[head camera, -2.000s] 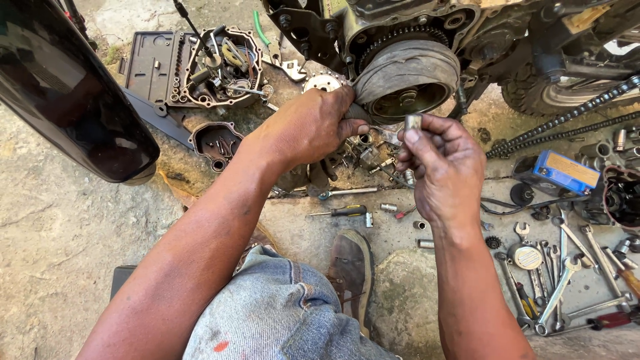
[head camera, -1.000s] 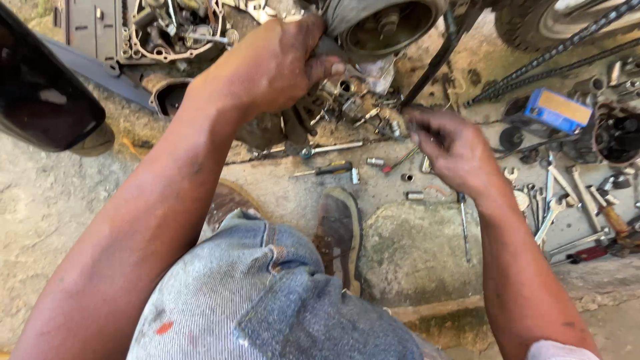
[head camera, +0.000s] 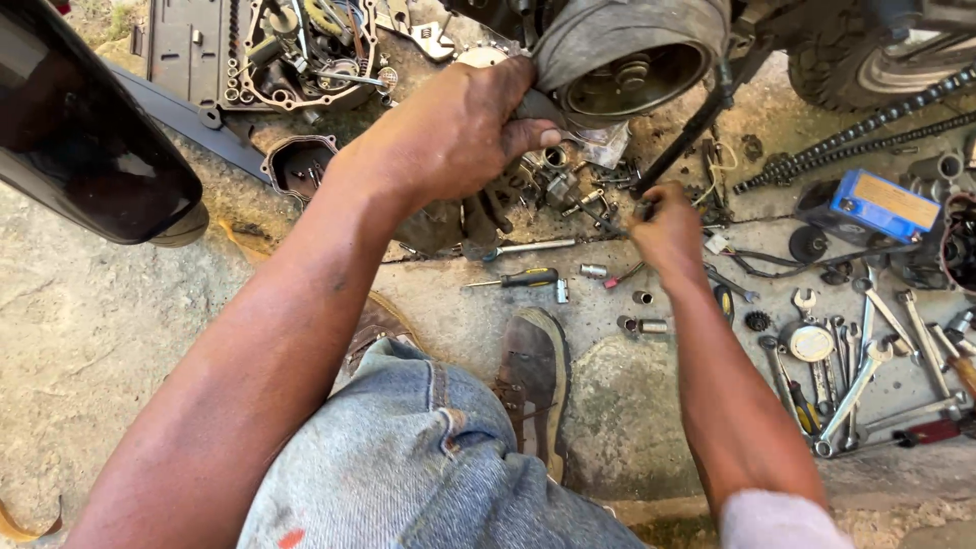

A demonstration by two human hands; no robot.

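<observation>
My left hand (head camera: 465, 133) grips a dark strip of rubber at the left side of the engine's round flywheel rotor (head camera: 629, 80), which has a grey rubber band wrapped around its rim. My right hand (head camera: 669, 225) is low and to the right of the rotor, at the lower end of a black bar (head camera: 682, 137), beside loose small metal parts. What its curled fingers hold, if anything, is hidden. A yellow-and-black screwdriver (head camera: 528, 278) and a steel socket (head camera: 593, 271) lie on the concrete between the hands and my shoe.
An engine cover (head camera: 358, 95) full of parts lies at upper left, near a smaller cover (head camera: 267, 164). At right are a blue-cased battery (head camera: 888, 210), a drive chain (head camera: 877, 122) and several combination wrenches (head camera: 854, 396). A shiny black panel (head camera: 91, 122) juts in at left.
My right hand has moved down from beside the rotor, where it held up a small metal socket two seconds ago. My left hand has stayed at the rotor's left side.
</observation>
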